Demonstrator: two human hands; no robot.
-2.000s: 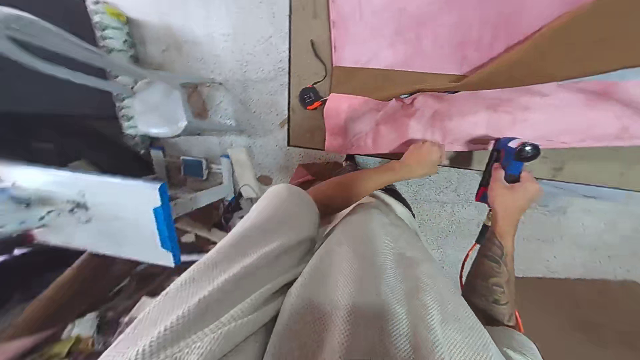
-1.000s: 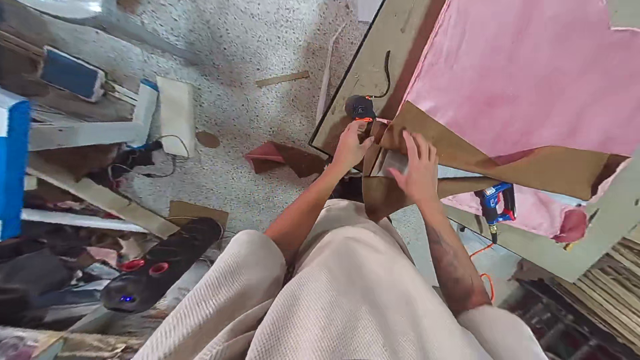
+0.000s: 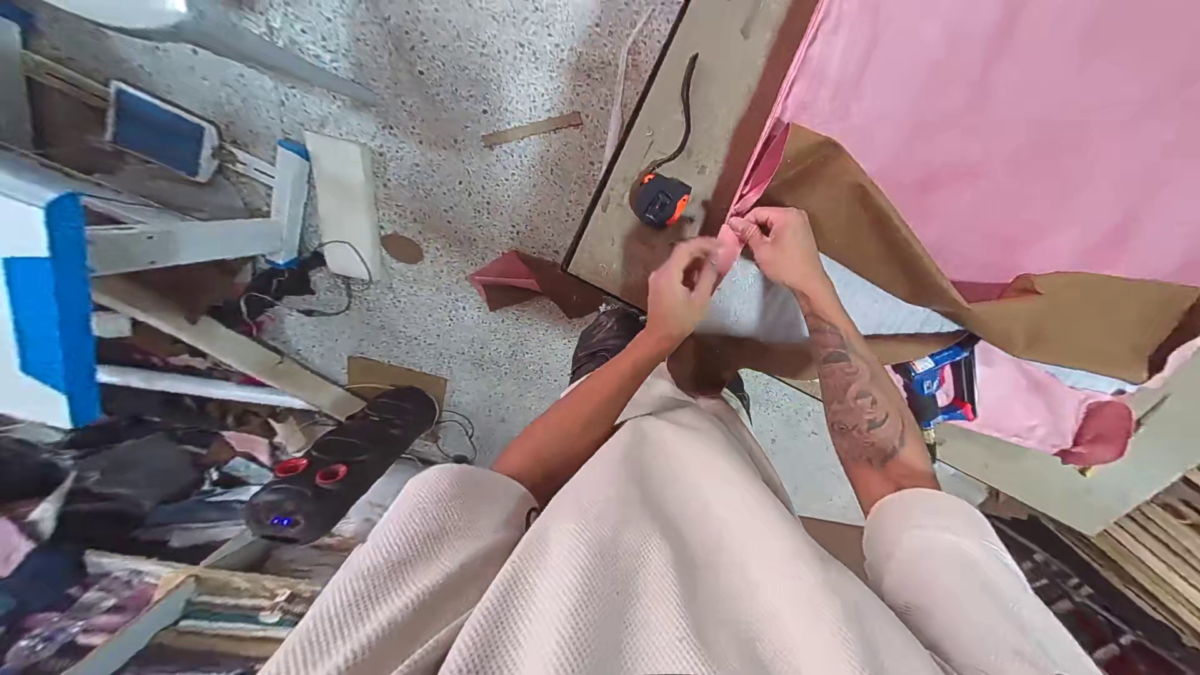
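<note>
My left hand (image 3: 682, 286) and my right hand (image 3: 780, 246) meet at the left corner of the pink fabric (image 3: 984, 122). The thumb and finger of my right hand pinch the pink edge; my left hand is beside it, blurred, and its grip is unclear. Brown backing (image 3: 872, 216) is folded up over the pink piece, with grey-white padding (image 3: 834, 291) showing below. A black and orange tape measure (image 3: 662, 201) lies on the table left of my hands. The blue air stapler (image 3: 940, 384) lies beyond my right forearm.
The worktable (image 3: 619, 216) ends at a dark-edged side on the left. On the floor lie a pink-brown scrap (image 3: 525, 281), a foam block (image 3: 344, 206) and a black cylindrical speaker (image 3: 347, 464). A wooden frame with blue parts (image 3: 56, 309) stands at left; cables trail near it.
My right hand held the stapler two seconds ago; it was lying on the table one second ago. Both hands are now together at the fabric's corner. The view has turned markedly.
</note>
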